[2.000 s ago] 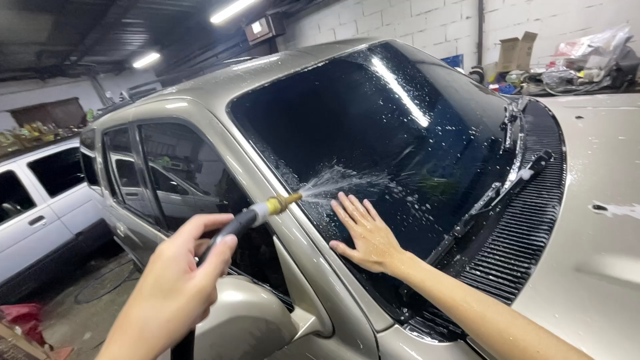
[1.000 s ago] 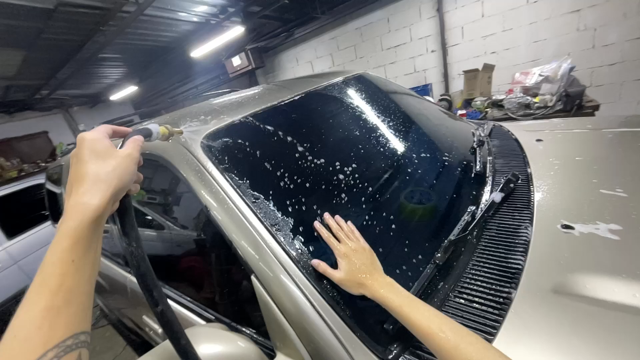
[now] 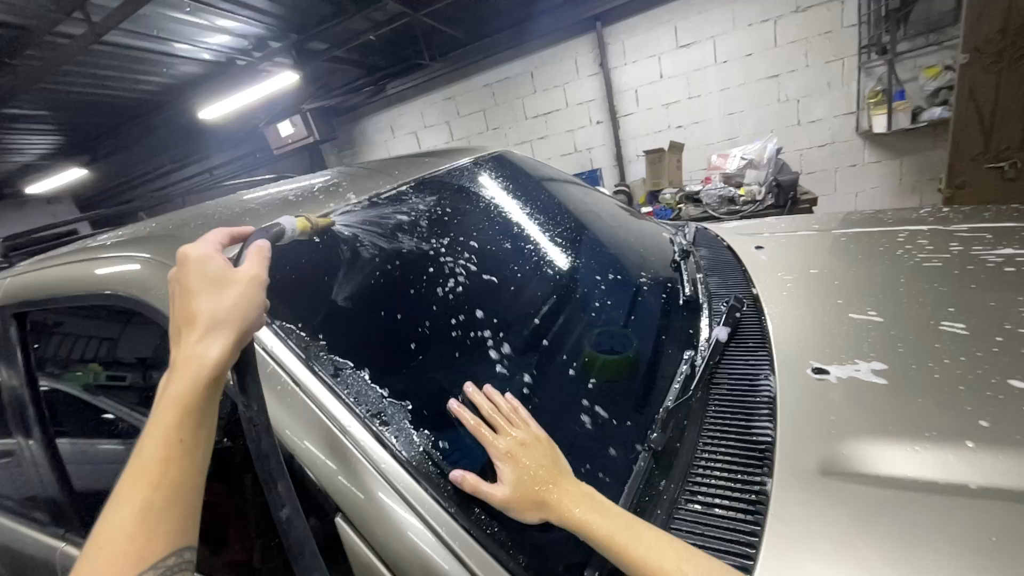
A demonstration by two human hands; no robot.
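Observation:
My left hand (image 3: 218, 292) grips a black hose (image 3: 272, 472) near its brass spray nozzle (image 3: 312, 225), over the edge of the car's roof. Water fans from the nozzle onto the upper part of the dark windshield (image 3: 512, 320). Lower down, my right hand (image 3: 520, 460) lies with spread, wet fingers on or just over the glass. Drops and patches of foam dot the windshield, and a frothy strip runs along its near side edge. Whether the right palm presses on the glass cannot be told.
Two wipers (image 3: 696, 360) lie by the ribbed black cowl grille (image 3: 728, 432). The beige hood (image 3: 896, 320) carries water and a foam patch. A cardboard box (image 3: 664, 166) and plastic bags (image 3: 744, 168) sit by the block wall. Side windows (image 3: 88, 368) are at the left.
The left hand has moved with the hose from low beside the windshield up to the roof edge. Spray that showed two seconds ago, not one second ago, shows again. The right hand remains low on the windshield.

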